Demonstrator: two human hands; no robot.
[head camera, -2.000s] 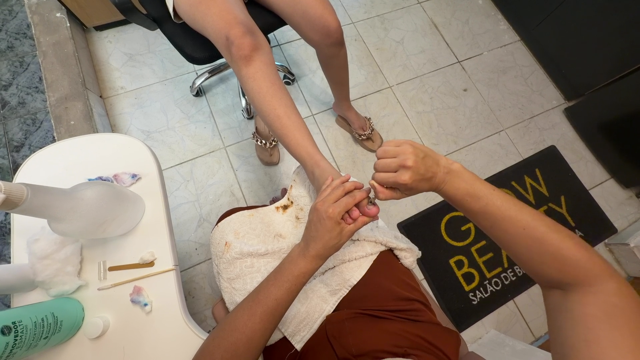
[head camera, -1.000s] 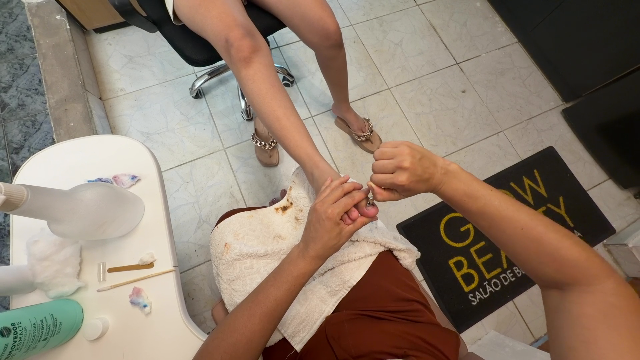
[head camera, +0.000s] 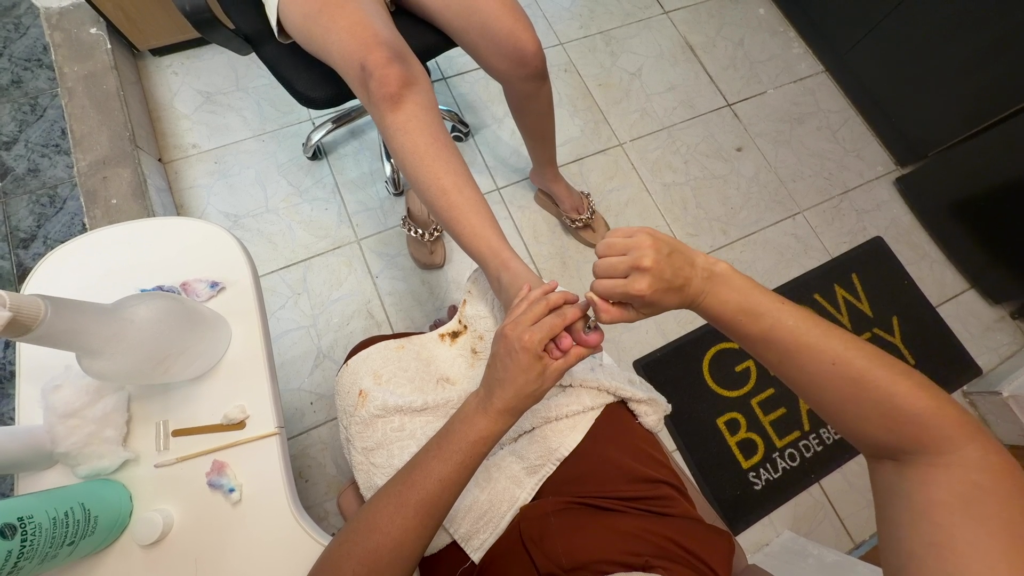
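Another person's bare foot rests over a stained white towel on my lap. My left hand lies over the top of this foot and grips its front part and toes. Closed in a fist, my right hand is at the big toe, holding a small metal tool whose tip is at the toenail. Most of the tool is hidden by my fingers, so its kind cannot be told.
On the white table at left are a translucent bottle, cotton, a wooden stick, a nail polish remover bottle and stained cotton pieces. A black mat lies at right. The person's other foot wears a sandal.
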